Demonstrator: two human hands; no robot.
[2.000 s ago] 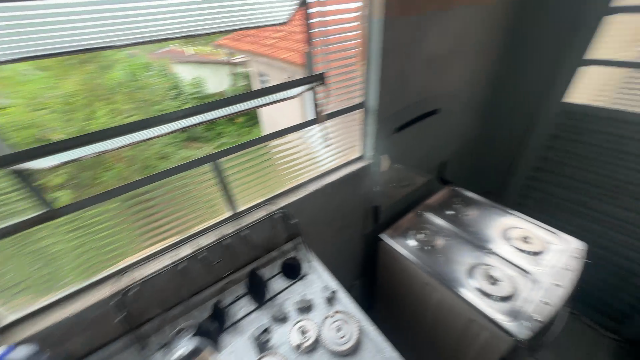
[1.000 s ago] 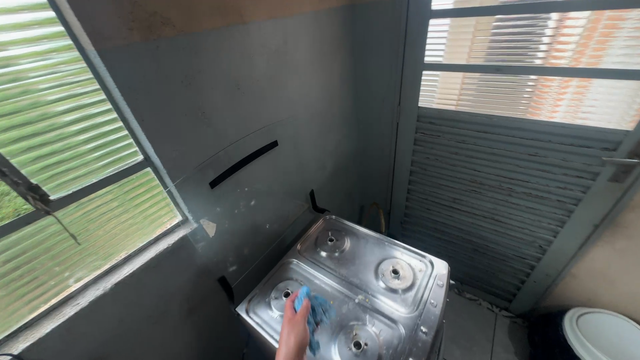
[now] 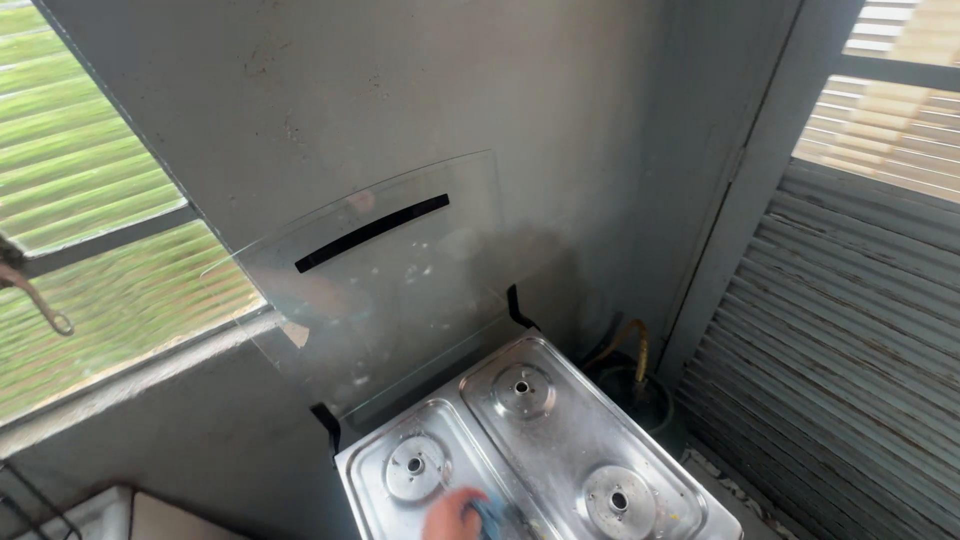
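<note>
A hand, which looks like my right hand (image 3: 452, 515), is at the bottom of the view, blurred, closed on a blue cloth (image 3: 491, 516). Hand and cloth are over the stainless steel stove top (image 3: 480, 442), just below the left rear burner (image 3: 415, 465). Farther right on the stove top are two other burner bases, bare of caps and grates. A clear glass stove lid (image 3: 397, 277) with a black strip stands raised behind, on two black hinges. My left hand is not in view.
Left is a ribbed-glass window (image 3: 97, 187) with a metal latch (image 3: 37, 296). A louvred metal door (image 3: 832, 345) stands right. Behind the stove's right side is a gas cylinder (image 3: 634, 397) with a yellow hose. The corner of another appliance (image 3: 97, 517) shows at lower left.
The view has swung right from the window and another stove to this stove. The hand with the blue cloth, absent in the oldest frame, shows one second ago and now, over the stove top.
</note>
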